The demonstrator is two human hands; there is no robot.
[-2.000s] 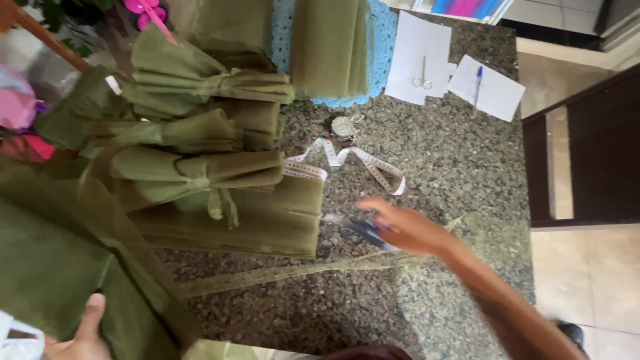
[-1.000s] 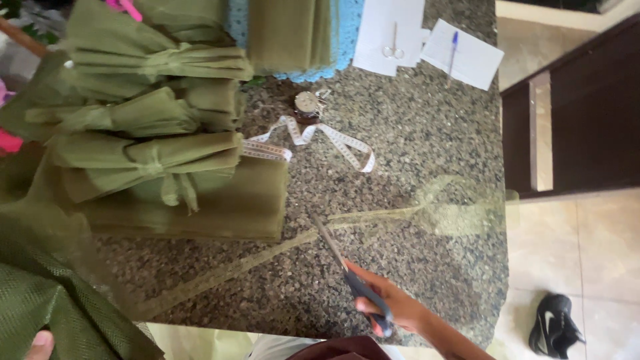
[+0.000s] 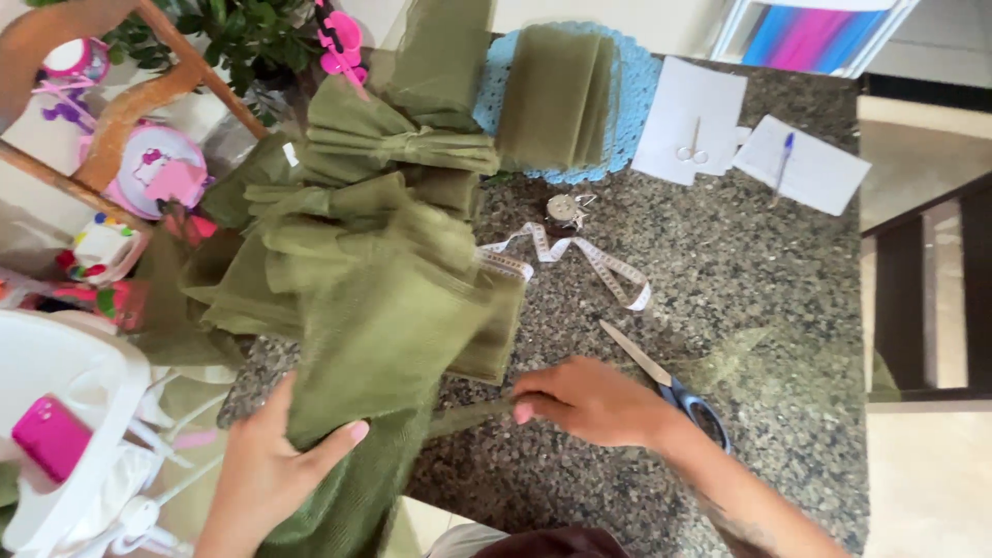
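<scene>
My left hand [image 3: 283,457] grips a large folded piece of olive-green tulle [image 3: 387,325] at its lower left, thumb on top. My right hand [image 3: 589,399] pinches a narrow tulle strip [image 3: 473,415] between thumb and fingers, just above the granite. Scissors with dark blue handles [image 3: 673,381] lie on the counter beside and partly behind my right wrist. Sheer tulle [image 3: 732,353] spreads on the stone to their right. Tied tulle bundles [image 3: 403,147] lie at the upper left, and a flat tulle stack [image 3: 500,333] is partly covered by the held piece.
On the granite counter [image 3: 783,287] are a white tape measure [image 3: 593,252], a round metal item [image 3: 564,209], white papers [image 3: 690,116] with small scissors [image 3: 694,147], and a blue pen [image 3: 785,159]. Folded tulle [image 3: 550,101] rests on a blue crocheted mat [image 3: 639,93]. A white high chair [image 3: 77,372] stands left.
The scissors have left my right hand and lie on the counter. That hand now holds the narrow strip. My left hand and the large tulle piece have come further over the counter.
</scene>
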